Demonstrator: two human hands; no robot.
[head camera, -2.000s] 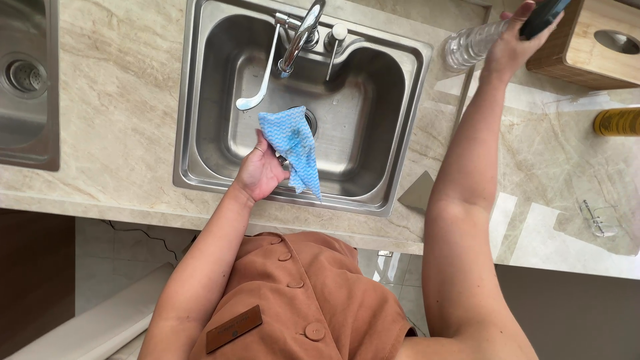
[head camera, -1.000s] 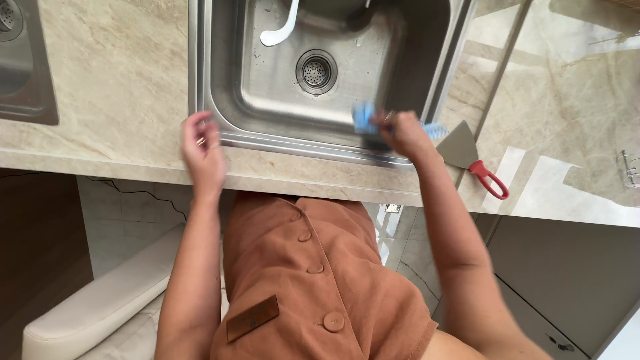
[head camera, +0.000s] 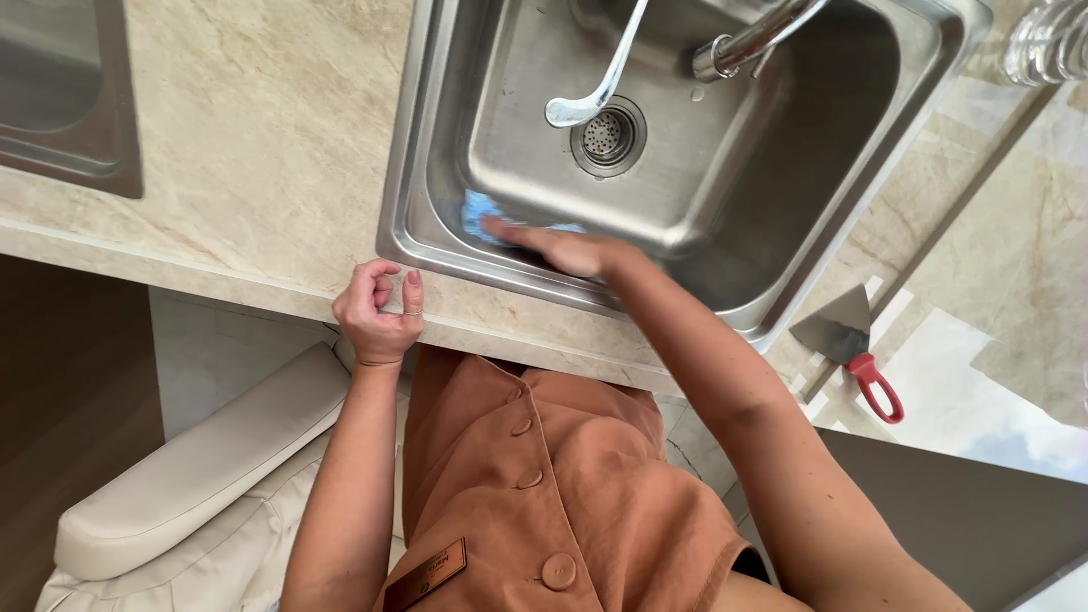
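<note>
With my right hand (head camera: 561, 248) I press a blue cloth (head camera: 483, 217) against the near-left inner wall of the stainless steel sink (head camera: 608, 302). The cloth is partly hidden under my fingers and a little blurred. My left hand (head camera: 379, 308) rests at the counter's front edge, by the sink's near-left corner; its fingers are loosely curled, with nothing seen in them. A long lever handle (head camera: 586, 106) reaches over the drain (head camera: 609, 136), and the tap spout (head camera: 735, 51) hangs over the basin to its right.
A scraper with a red handle (head camera: 875, 387) lies on the counter right of the sink. A clear ribbed container (head camera: 1047, 42) stands at the upper right. Another sink (head camera: 72, 157) is at the far left. Below the counter, at left, is a cream padded armrest (head camera: 204, 459).
My right hand has moved left along the sink's near side with the cloth. Two seconds ago the cloth was in my left hand, and my right hand held a dark object beside the clear container.
</note>
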